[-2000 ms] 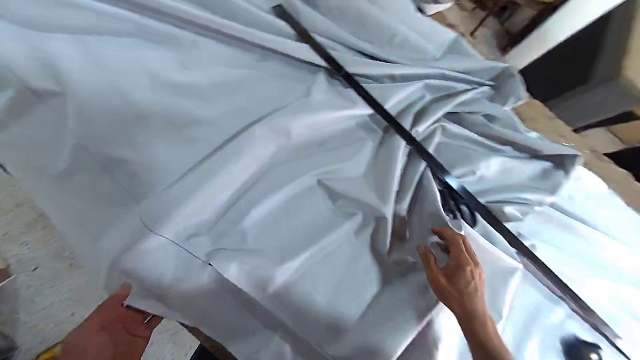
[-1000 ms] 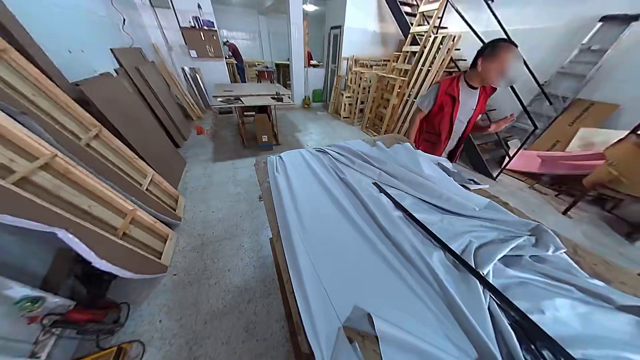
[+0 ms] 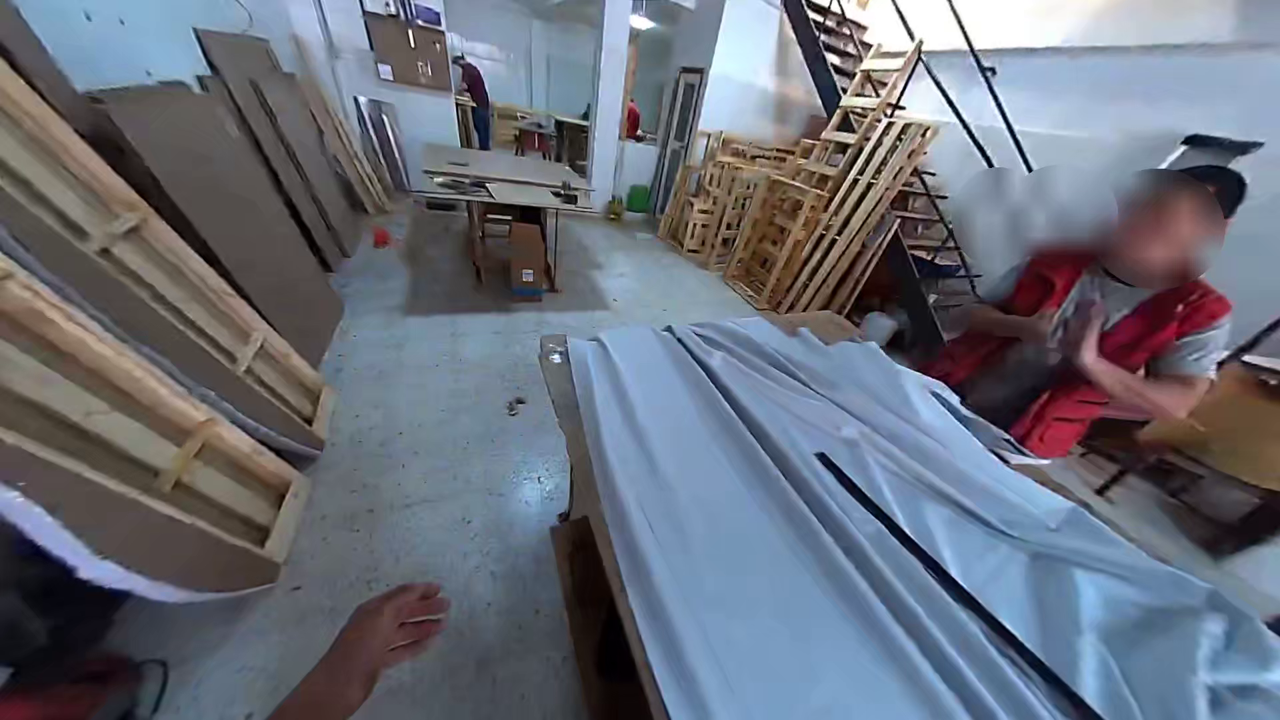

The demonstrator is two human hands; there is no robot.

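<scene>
My left hand (image 3: 385, 640) hangs over the floor at the lower left, fingers apart, holding nothing. It is to the left of a long worktable (image 3: 578, 470), apart from it. Light grey fabric (image 3: 740, 520) lies in loose folds across the tabletop and reaches its edges. A long, thin black straightedge (image 3: 930, 570) rests diagonally on the fabric, running out at the bottom of the view. My right hand is outside the frame.
A person in a red vest (image 3: 1090, 330) stands by the table's right side. Padded wooden frames (image 3: 200, 440) lean at the left. Farther off are a second table (image 3: 500, 180), stacked wooden frames (image 3: 790, 220), a staircase and another person.
The view has swung up from the fabric to the room. My left hand was at the fabric's edge two seconds ago and is now away from it. My right hand has left the view.
</scene>
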